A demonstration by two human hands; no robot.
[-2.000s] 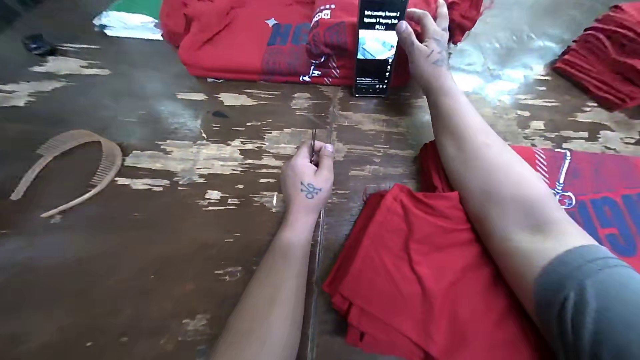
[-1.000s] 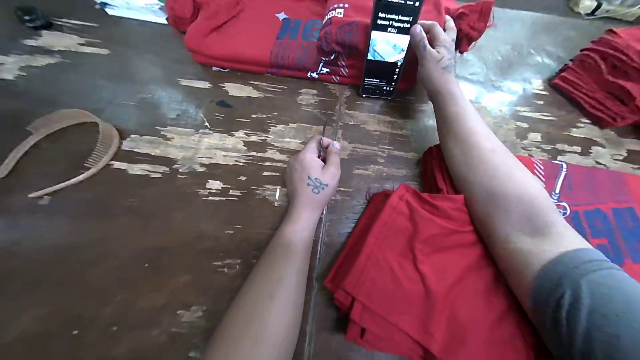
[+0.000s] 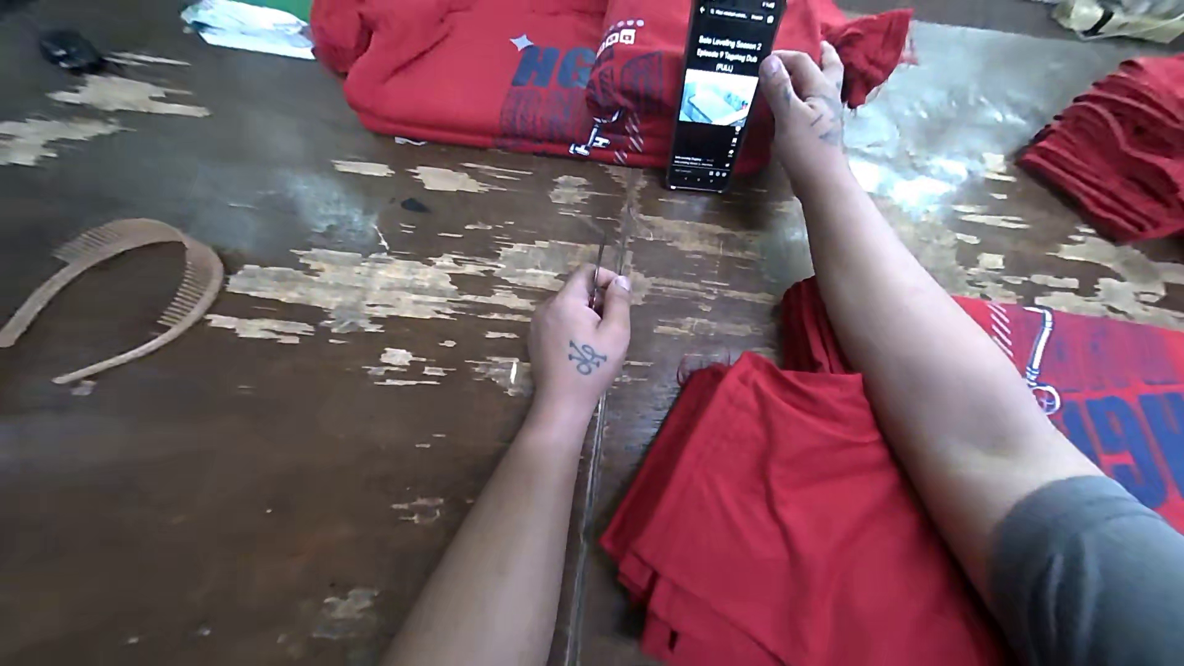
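Observation:
My left hand (image 3: 581, 333) rests over the middle of the worn table, its fingers closed on a thin metal tool (image 3: 599, 268), perhaps tweezers or small snips; most of it is hidden in the fist. My right hand (image 3: 809, 116) reaches to the back and touches the right edge of a smartphone (image 3: 717, 102). The phone stands upright with its lit screen towards me, against printed red fabric (image 3: 444, 83). Under my right forearm lie a stack of plain red cloth pieces (image 3: 786, 518) and a printed red cloth (image 3: 1128, 370).
A brown toothed headband (image 3: 199, 268) lies at the left on the scratched wooden table (image 3: 277, 499). Behind it are a small black object (image 3: 72, 51) and a white plastic packet (image 3: 250, 28). More folded red cloth (image 3: 1119, 148) is at the right, with a clear plastic wrap (image 3: 1119, 17) behind.
The phone and my right hand stay together at the back, with only a slight shift of the fingers. My left hand keeps its hold on the thin tool.

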